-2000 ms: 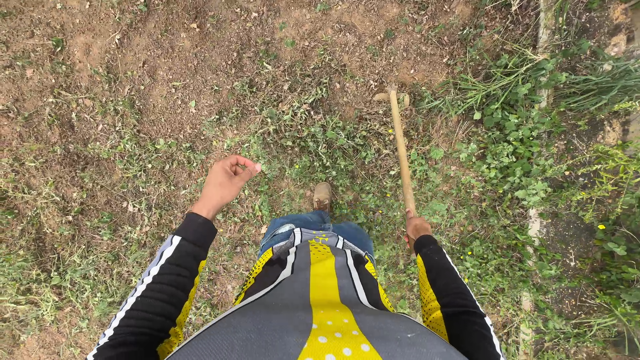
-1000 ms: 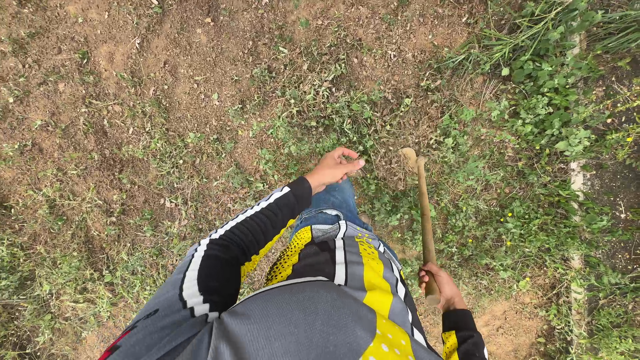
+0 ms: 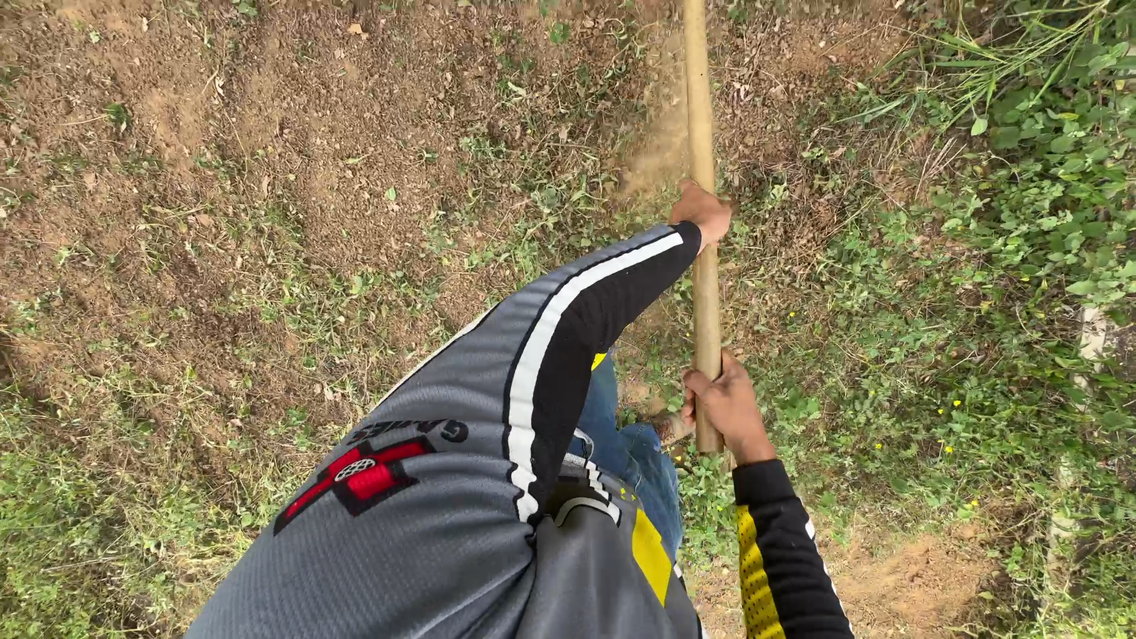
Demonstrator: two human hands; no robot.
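Note:
A long wooden tool handle point(image 3: 705, 306) runs nearly upright through the head view, from the top edge down to beside my jeans. My left hand point(image 3: 701, 213) grips it partway along, with the arm stretched across in front of my body. Lower down, my right hand point(image 3: 726, 404) is closed around the handle near its butt end. The tool's head lies beyond the top edge and is out of view. A haze of dust point(image 3: 661, 151) hangs over the soil just left of the handle.
Dry brown soil point(image 3: 328, 169) with scattered cut weeds spreads to the left. Leafy green plants point(image 3: 1047, 160) and long grass blades grow on the right, along a pale edging strip point(image 3: 1093, 333). A bare patch of earth point(image 3: 923, 577) is at the lower right.
My left hand, empty in the earlier frames, has moved right and taken hold of the handle. The tool's head, seen before, has gone out of view at the top.

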